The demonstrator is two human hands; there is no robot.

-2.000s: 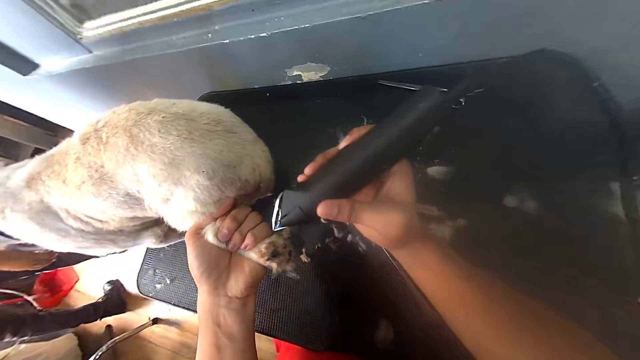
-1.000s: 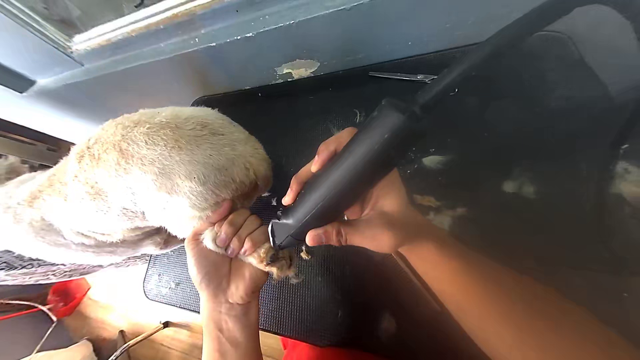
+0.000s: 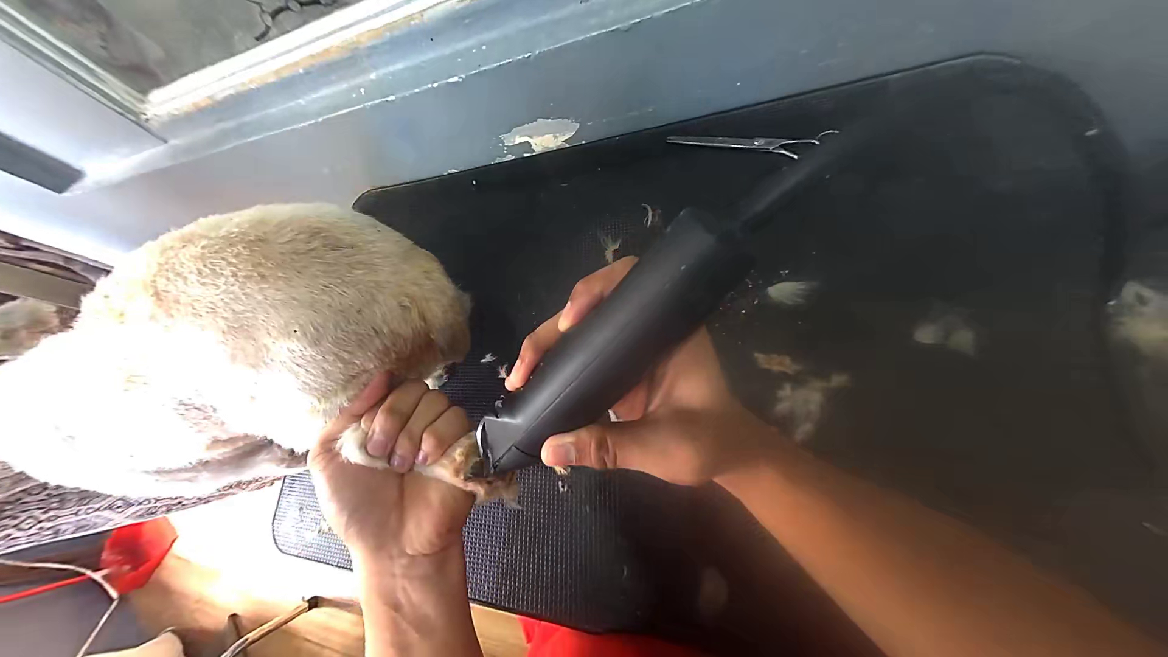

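Note:
A dog with short cream fur point(image 3: 283, 301) is at the left, its rump toward the middle and its head out of view. My left hand point(image 3: 401, 456) is closed around its lower leg, and the furry paw point(image 3: 479, 474) sticks out past my fingers. In my right hand point(image 3: 648, 411) lies a black electric hair clipper point(image 3: 611, 338), its cord running to the upper right. The clipper's blade end point(image 3: 488, 447) is at the paw; whether it touches the fur cannot be told.
Metal scissors point(image 3: 739, 143) lie near the far edge of the black textured mat point(image 3: 547, 557). Fur tufts point(image 3: 803, 401) are scattered over it. Behind stands a grey wall with chipped paint point(image 3: 541, 134) and a window frame point(image 3: 274, 64). A red object point(image 3: 137, 554) is at lower left.
The clipper has tilted slightly in my right hand, with its blade end staying by the paw. My left hand keeps its hold on the leg.

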